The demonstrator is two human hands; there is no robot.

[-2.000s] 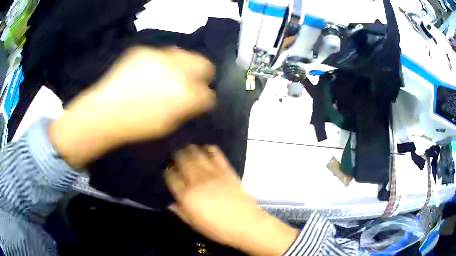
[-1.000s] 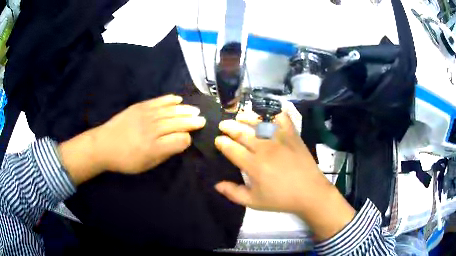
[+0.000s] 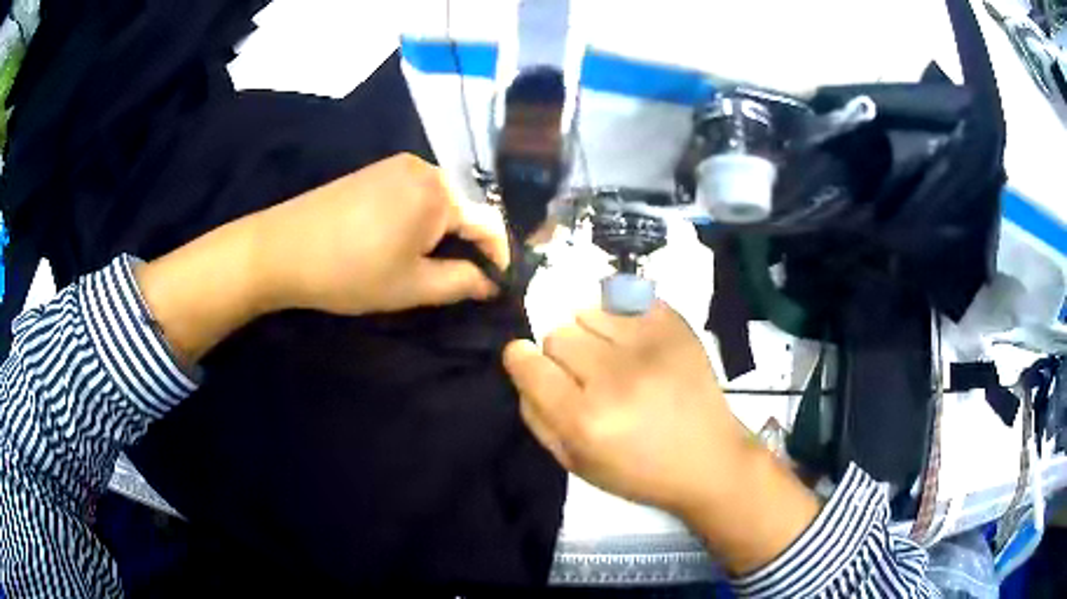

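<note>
The black garment piece (image 3: 386, 433) lies under and left of the sewing machine head (image 3: 638, 129) and hangs over the table's front edge. My left hand (image 3: 363, 240) pinches the black cloth between thumb and fingers, just left of the needle area. My right hand (image 3: 632, 398) has curled fingers at the cloth's right edge, below the tension dial (image 3: 630, 232) and its pale knob (image 3: 628, 293). The fingertips seem to hold that edge. The needle and presser foot are mostly hidden behind the shiny take-up lever guard (image 3: 536, 140).
Black strips (image 3: 878, 398) hang right of the needle, with a dark green band (image 3: 807, 410) among them. A white angular piece (image 3: 316, 47) lies at the upper left. A ruler (image 3: 632, 569) runs along the front edge. A clear bag (image 3: 965, 567) shows at the lower right.
My hands first moved up to the needle area as the view came closer. Since then my left fingers have bent from flat into a pinch, and my right fingers have curled at the cloth edge.
</note>
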